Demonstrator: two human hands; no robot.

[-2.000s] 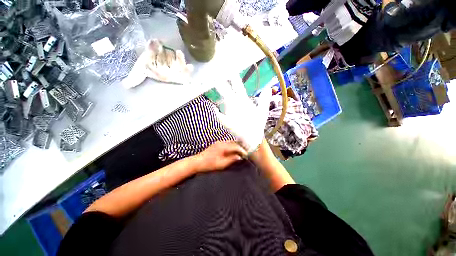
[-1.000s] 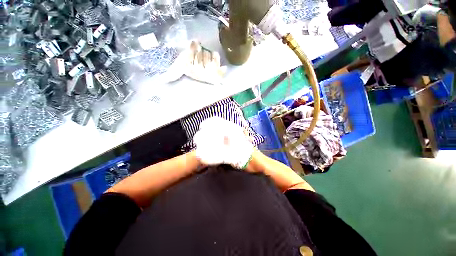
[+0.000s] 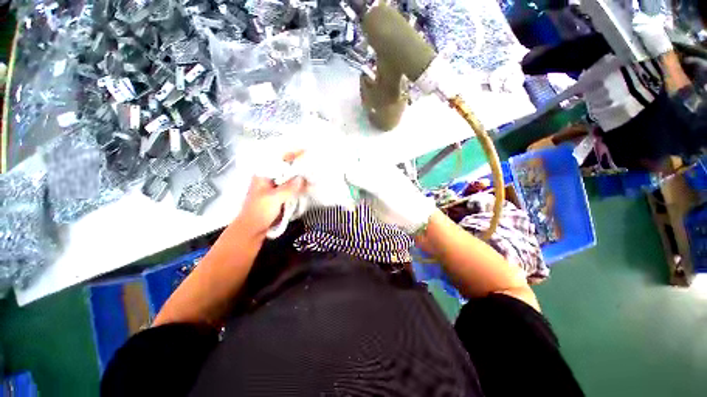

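Observation:
My left hand [image 3: 267, 203] is bare and holds a white knitted glove [image 3: 288, 215] just in front of the table edge. My right hand [image 3: 394, 200] wears a white glove and is beside it, over the striped cloth [image 3: 353, 231]. Its fingers are washed out against the white table, so their grip is hidden. The olive-green air riveter [image 3: 395, 48] stands on the table beyond my hands, with a yellow-brown hose [image 3: 490, 147] curving down to the right.
Grey perforated parts [image 3: 167, 105] are piled at the back left, beside an open clear bag [image 3: 263, 70]. Full clear bags [image 3: 74, 174] lie at left. Blue bins [image 3: 570, 198] and a checked cloth [image 3: 504, 229] are at right. Another person's gloved hand [image 3: 653, 35] shows at top right.
My hands have come apart and moved forward from my lap to the table edge. The left hand now shows bare with a glove in it. The glove earlier lying by the riveter is no longer distinct.

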